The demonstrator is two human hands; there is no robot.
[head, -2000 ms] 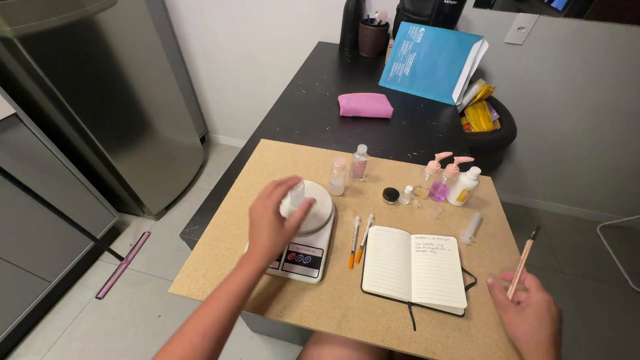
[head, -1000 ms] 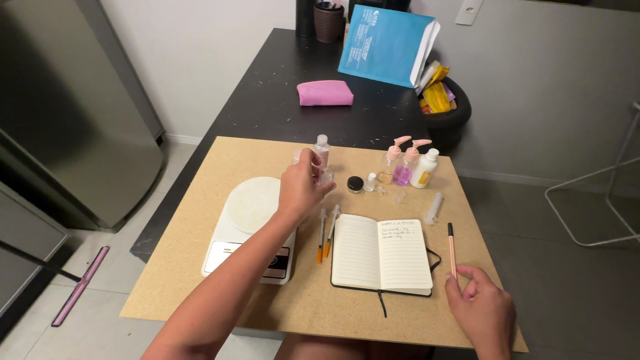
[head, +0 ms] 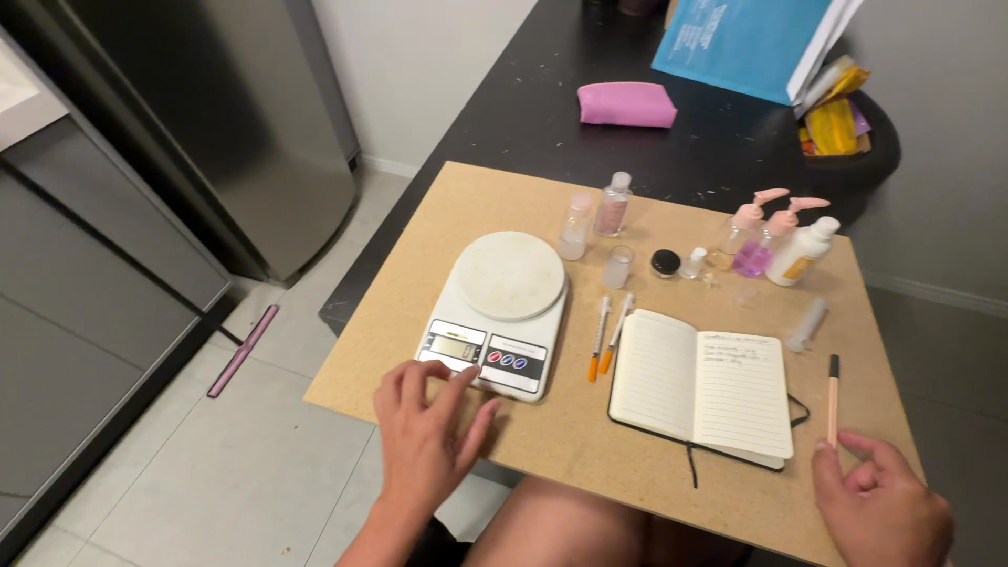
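Observation:
My left hand (head: pixel 429 429) holds nothing; its fingers are spread at the near edge of a white digital kitchen scale (head: pixel 510 277), by the display. The round platform of the scale bears nothing. Between finger and thumb of my right hand (head: pixel 878 488) is a pink pen (head: pixel 833 402), its black end pointing away from me. An open lined notebook (head: pixel 740 394) with handwriting lies between the hands. Two syringes with orange caps (head: pixel 600 342) lie between scale and notebook. Behind them stands a small clear cup (head: pixel 617 268) with whitish contents, close to two clear bottles (head: pixel 575 228).
Two pink pump bottles (head: pixel 739 232), a white bottle (head: pixel 802 252), a small white-capped bottle (head: pixel 694 264), a black-lidded jar (head: pixel 665 263) and a clear syringe (head: pixel 808 324) are on the wooden board (head: pixel 378 346). Behind are a pink pouch (head: pixel 627 105) and a blue envelope (head: pixel 740 47).
My left hand was over the scale with a clear cup, then among the bottles; now it is empty at the scale's front, and the cup stands beside the bottles. The right hand keeps the pen.

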